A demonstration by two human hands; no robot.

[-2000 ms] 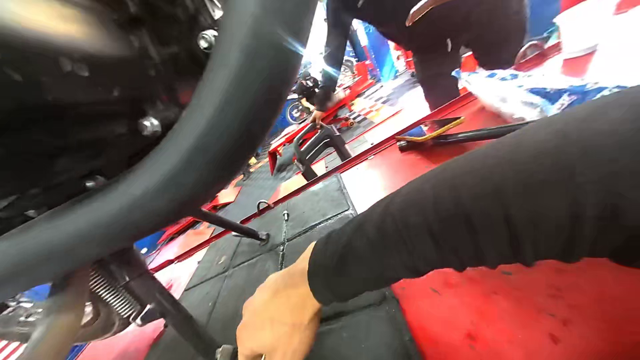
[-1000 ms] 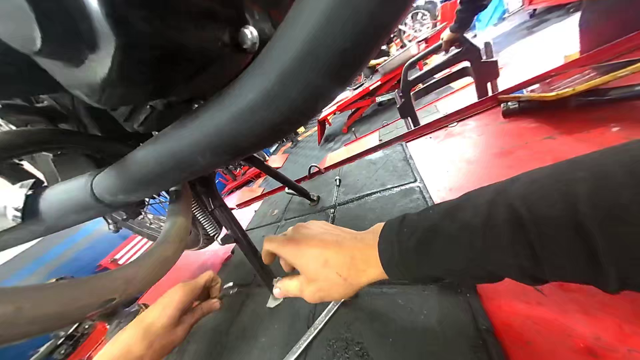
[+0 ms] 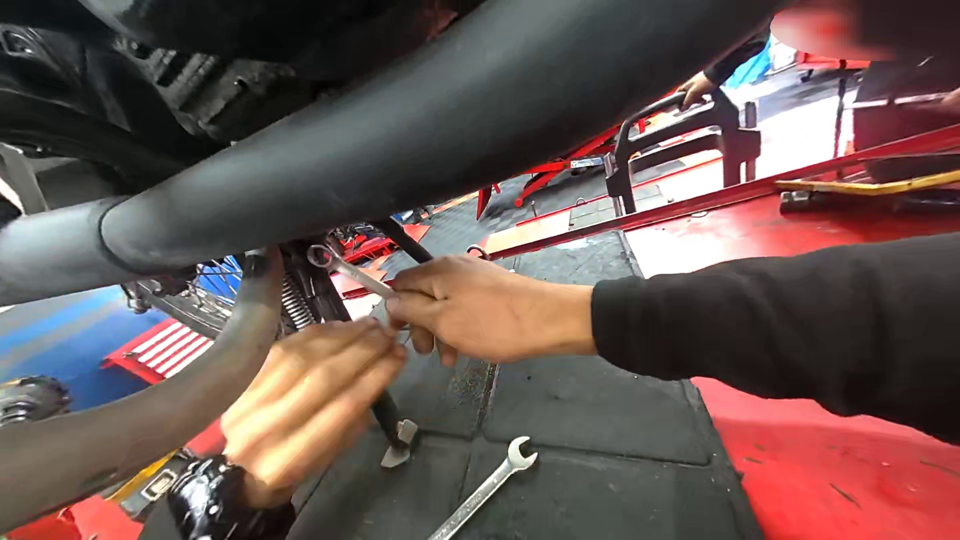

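My right hand (image 3: 487, 311) grips a combination wrench (image 3: 360, 276), its ring end pointing up and left below the motorcycle's large black exhaust pipe (image 3: 390, 142). Close against its fingertips is my left hand (image 3: 315, 397), slightly blurred, with a black watch on the wrist; whether it holds anything is hidden. A second wrench (image 3: 491, 480) lies on the black rubber mat (image 3: 600, 412), open end up. Behind my hands are a coil spring (image 3: 296, 300) and a stand leg with a metal foot (image 3: 400, 442).
A curved metal pipe (image 3: 225, 375) crosses the lower left. The red lift platform (image 3: 840, 450) surrounds the mat, with a raised red edge rail (image 3: 675, 206). Beyond it, another person's hand (image 3: 697, 88) rests on a black metal frame (image 3: 739, 142). A yellow-edged bar (image 3: 870, 184) lies at right.
My right hand has risen from beside the stand's foot and now shows a wrench in its fingers. My left hand has moved up to meet it. The view has shifted closer under the pipe.
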